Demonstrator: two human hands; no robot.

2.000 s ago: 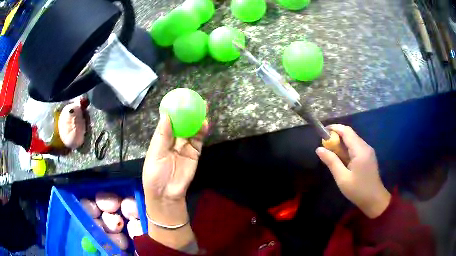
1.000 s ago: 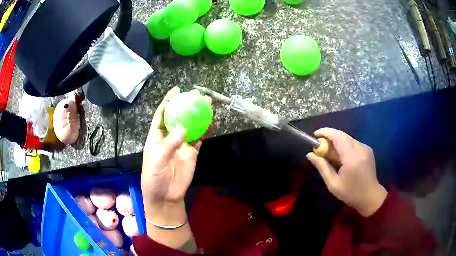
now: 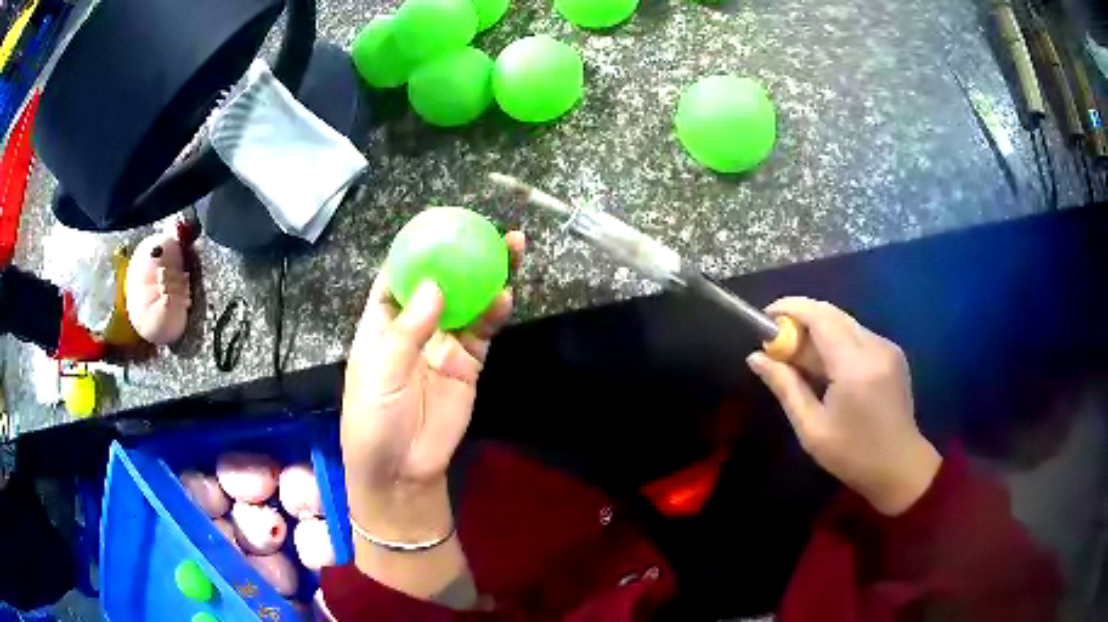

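Note:
My left hand (image 3: pixel 417 395) holds a smooth green ball (image 3: pixel 450 267) between thumb and fingers, palm up, near the bench's front edge. My right hand (image 3: pixel 847 395) grips the pale wooden handle of a long hand tool (image 3: pixel 632 252). The tool has a slim metal shaft and a thicker clear or silver middle section. Its narrow tip points up and left, above the held ball and apart from it. Several more green balls (image 3: pixel 538 79) lie on the speckled grey bench (image 3: pixel 838 146), one of them (image 3: pixel 727 124) apart to the right.
A black curved padded object (image 3: pixel 146 97) with a white cloth (image 3: pixel 289 152) stands upper left. A pink toy figure (image 3: pixel 158 288) and black loop (image 3: pixel 229 335) lie at left. A blue bin (image 3: pixel 146 516) below the edge holds pink parts (image 3: pixel 259 527) and green balls. Wooden-handled tools (image 3: pixel 1021 63) lie far right.
The tool tip has swung from near the bench balls to the held ball, then lifted slightly off it. The held ball has been turned, and my left thumb now lies across its front.

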